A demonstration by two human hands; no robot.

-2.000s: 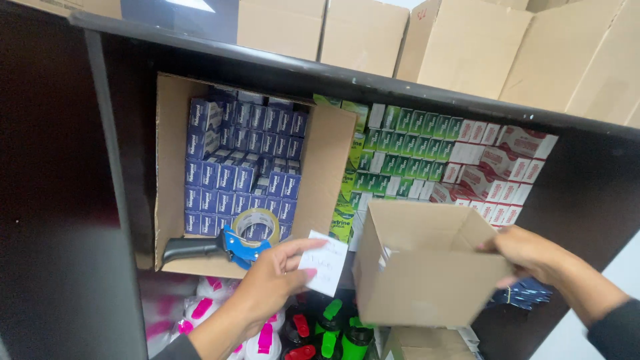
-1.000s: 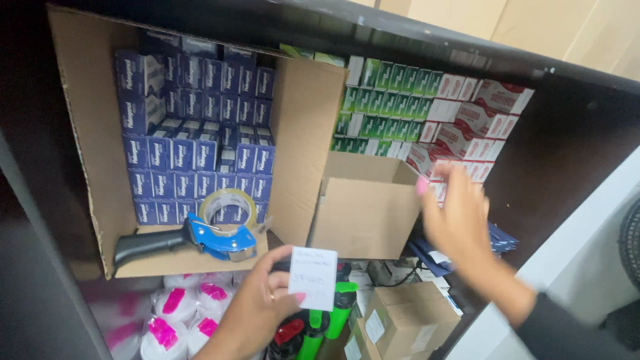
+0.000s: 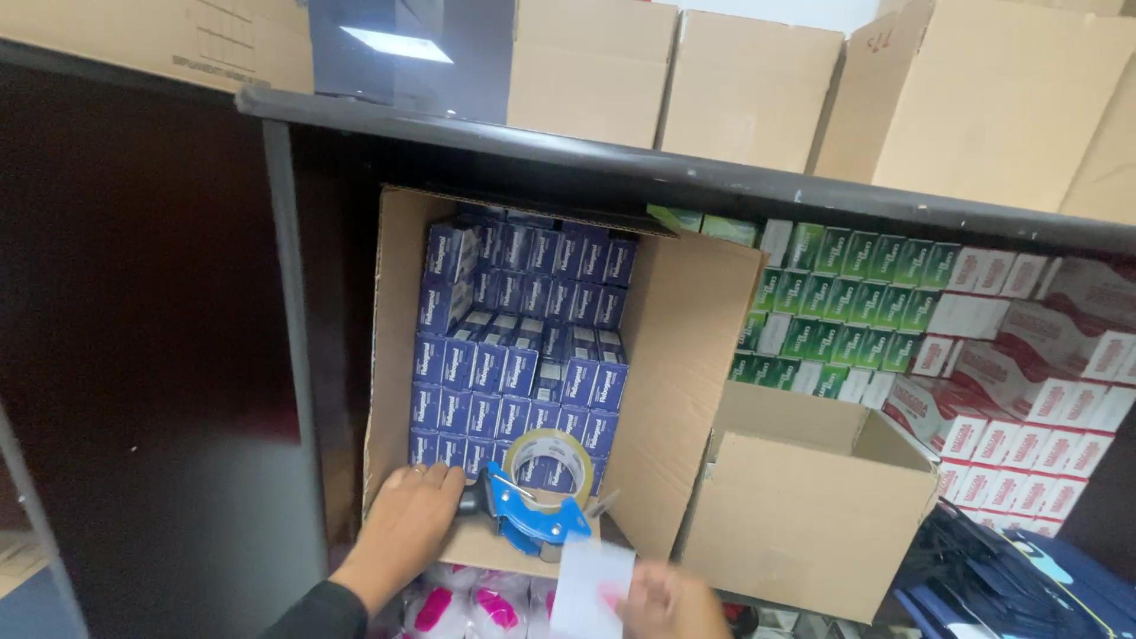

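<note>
My left hand (image 3: 413, 524) lies over the black handle of a blue tape dispenser (image 3: 532, 515), its fingers curled around the handle. The dispenser, with a roll of clear tape (image 3: 548, 466), rests at the lower front edge of an open cardboard box (image 3: 683, 355) that is full of small blue cartons (image 3: 488, 368). In my right hand (image 3: 666, 603), blurred at the bottom, is a small white paper slip (image 3: 590, 586). A smaller open cardboard box (image 3: 803, 524) stands right of the large one; no hand touches it.
Green cartons (image 3: 843, 302) and red-and-white cartons (image 3: 1021, 444) are stacked at the right of the dark shelf. Below the large box are bagged white items with pink parts (image 3: 461, 612). More cardboard boxes (image 3: 750, 89) line the top. Dark blue folded items (image 3: 1021, 577) lie at lower right.
The small box, held by my right hand two seconds ago, was let go. The paper slip has passed from my left hand to my right, and my left hand has moved onto the dispenser's handle.
</note>
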